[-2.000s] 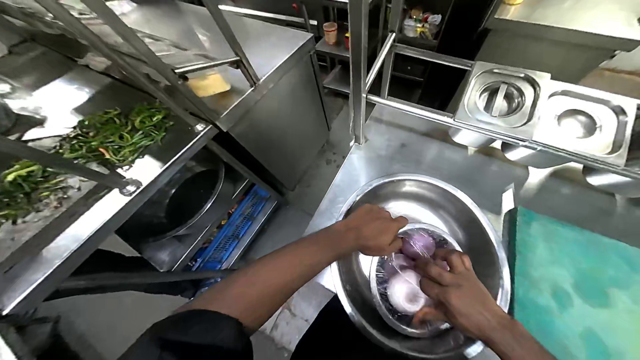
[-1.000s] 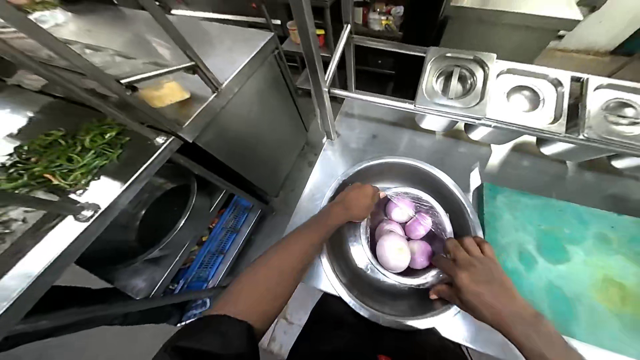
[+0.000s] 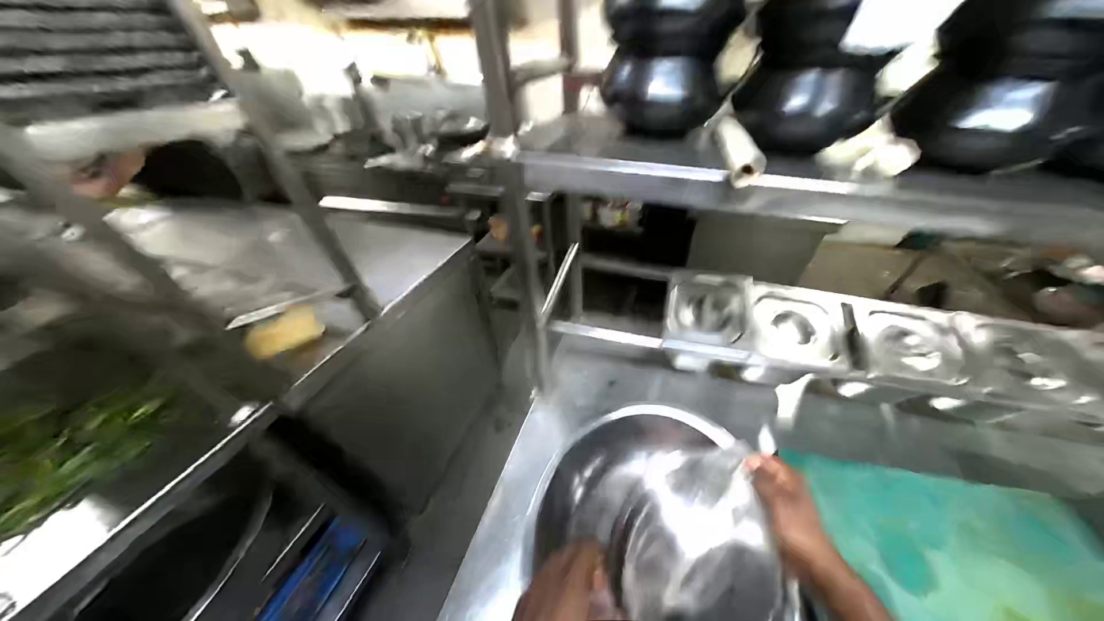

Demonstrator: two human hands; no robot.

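Note:
A large steel bowl (image 3: 573,483) stands on the steel counter. Inside it, a smaller, shiny round bowl or its clear plastic wrap (image 3: 703,526) is tilted up, blurred by motion. My right hand (image 3: 789,509) grips its upper right edge. Low in the frame, my left hand (image 3: 565,586) is inside the large bowl near the small one's left side; its fingers are blurred, and whether it holds anything is unclear. The onions are not plainly visible now. A green cutting board (image 3: 957,535) lies right of the large bowl.
Lidded steel containers (image 3: 793,332) line the rack behind the bowl. Stacked black pots (image 3: 664,86) and a roll (image 3: 739,155) sit on the shelf above. Green vegetables (image 3: 78,448) lie on the left counter, with a blue crate (image 3: 319,561) below.
The view has swung upward. The small bowl, earlier lying level with purple onions under clear wrap, now appears tilted. My right hand has moved to its upper edge.

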